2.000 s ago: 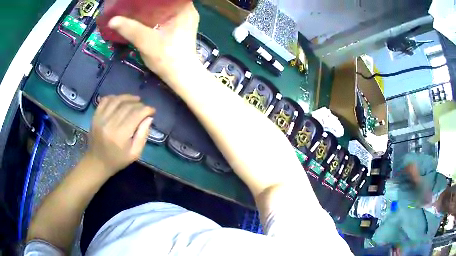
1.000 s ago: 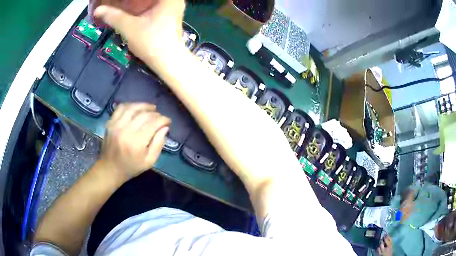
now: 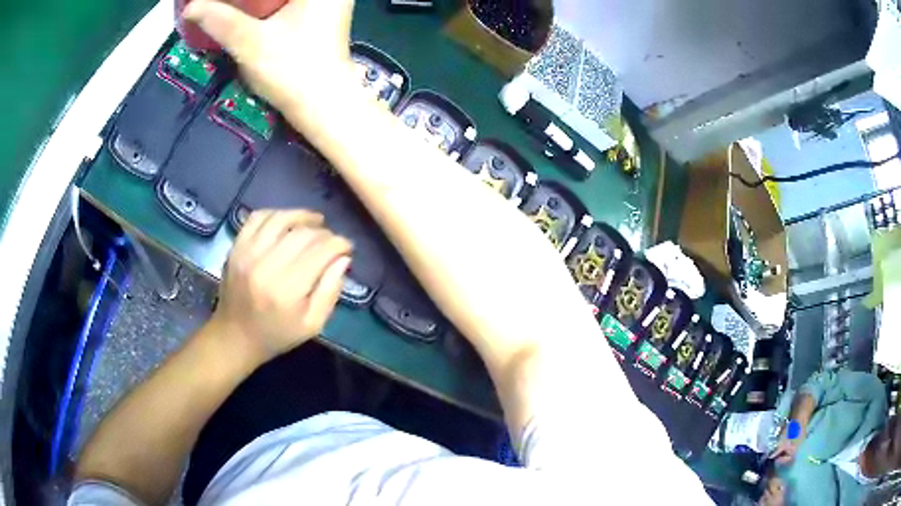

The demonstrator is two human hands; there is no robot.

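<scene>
Black lock housings lie open side by side in a long row. Green circuit boards with thin red wires show in the nearer ones, and star-like metal plates in their upper ends. My right hand is at the top edge over the upper left part of the row, gripping a red squeeze bottle; frame edge and hand hide most of it and its tip. My left hand is curled, palm hidden, over the lower ends of the housings; whether it holds anything cannot be told.
Behind the row are a speckled grey-white block, a white crumpled cloth and an open cardboard box with small parts. Another carton stands at the top. A person in light green is at the lower right.
The view has shifted, so the row appears further right and lower. My right hand with the red bottle sits nearer the top edge. My left hand stays curled over the housings.
</scene>
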